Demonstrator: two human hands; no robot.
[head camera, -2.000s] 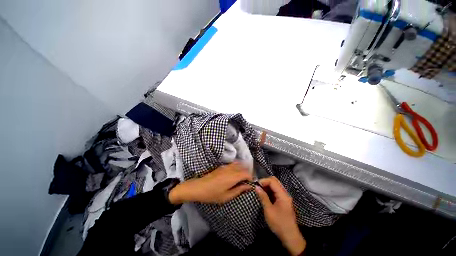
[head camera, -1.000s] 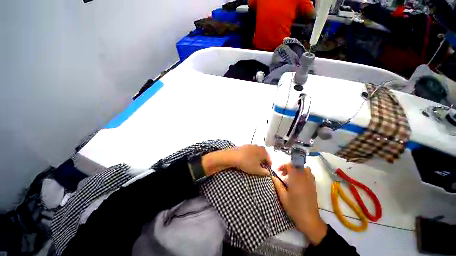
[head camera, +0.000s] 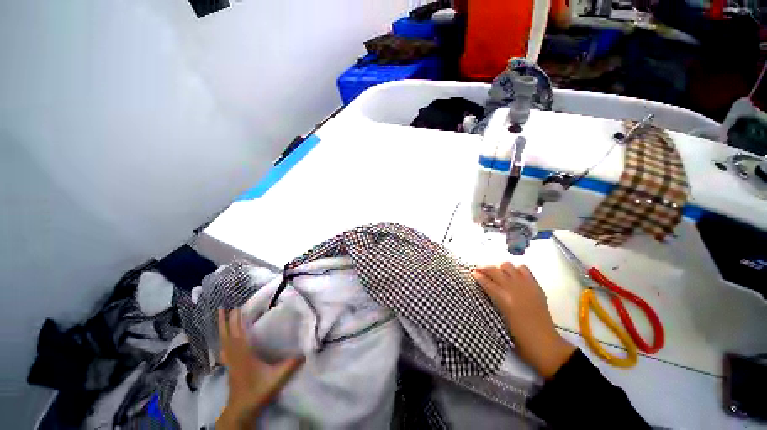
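Observation:
A garment with fine black-and-white check (head camera: 420, 285) and a pale lining (head camera: 353, 369) lies over the table's front edge, lining showing at the left. Thin dark lines cross the lining. My left hand (head camera: 248, 369) is spread on the lining at the lower left, thumb apart from the fingers; whether it grips cloth cannot be told. My right hand (head camera: 521, 311) lies on the right edge of the checked cloth, fingertips near the sewing machine's needle area; its grip is unclear. The machine head (head camera: 513, 180) stands just beyond, its presser foot partly hidden.
Scissors (head camera: 618, 323) with red and yellow handles lie right of the needle. A plaid scrap (head camera: 643, 185) hangs on the machine arm. A flat black object (head camera: 745, 382) is at the right edge. A cloth pile (head camera: 109, 353) is at the lower left. A person in orange (head camera: 496, 38) is behind.
The hands, together by the needle a second ago, are apart: my left hand has moved left and down onto the lining. The garment has shifted left and spread open, showing more lining.

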